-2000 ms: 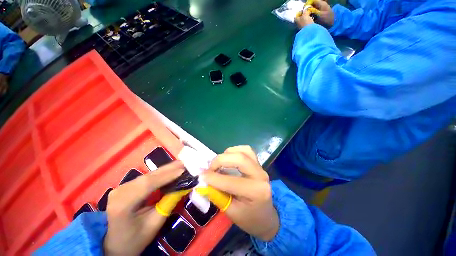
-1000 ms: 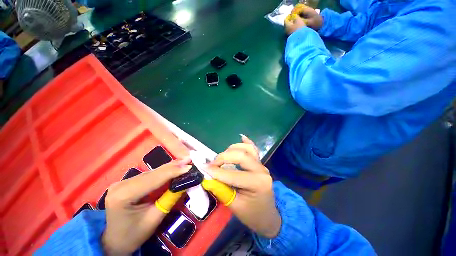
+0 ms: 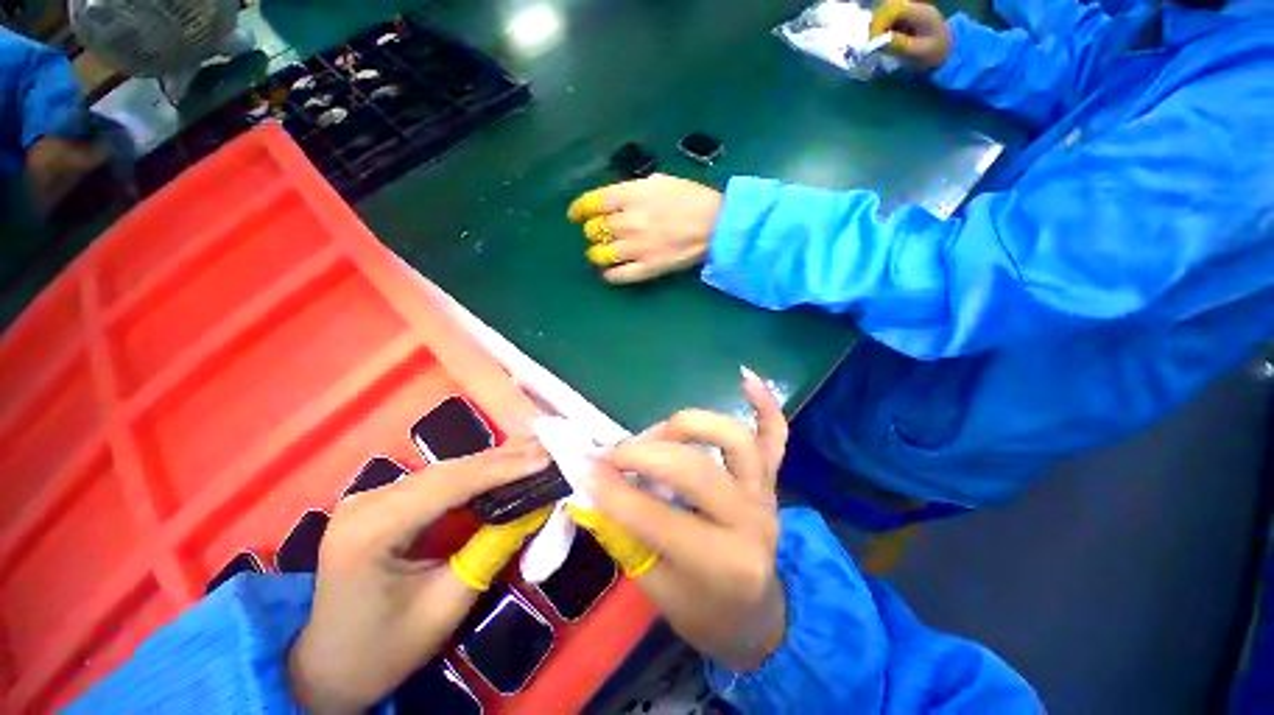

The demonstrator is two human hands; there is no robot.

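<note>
My left hand point(image 3: 405, 566), with a yellow finger cot on the thumb, holds a black smartwatch body point(image 3: 523, 492) above the near part of the red foam tray point(image 3: 231, 342). My right hand point(image 3: 692, 538), also with a yellow cot, pinches a white wipe point(image 3: 570, 458) against the watch's right end. The wipe's lower end hangs under the watch. Several watch bodies lie in the tray around my hands, one above my left fingers point(image 3: 453, 429) and one below point(image 3: 506, 643); some are partly hidden by my hands.
The neighbour's hand point(image 3: 650, 228) with yellow cots reaches over the green bench point(image 3: 559, 342) by two watch bodies point(image 3: 701, 145). Beyond are a black parts tray point(image 3: 405, 133) and a fan point(image 3: 154, 31). A clear bag with white wipes point(image 3: 836, 34) lies at the top.
The neighbour's arm has reached left across the bench, and its hand now covers where two of the loose watches lay. My hands have turned the held watch slightly.
</note>
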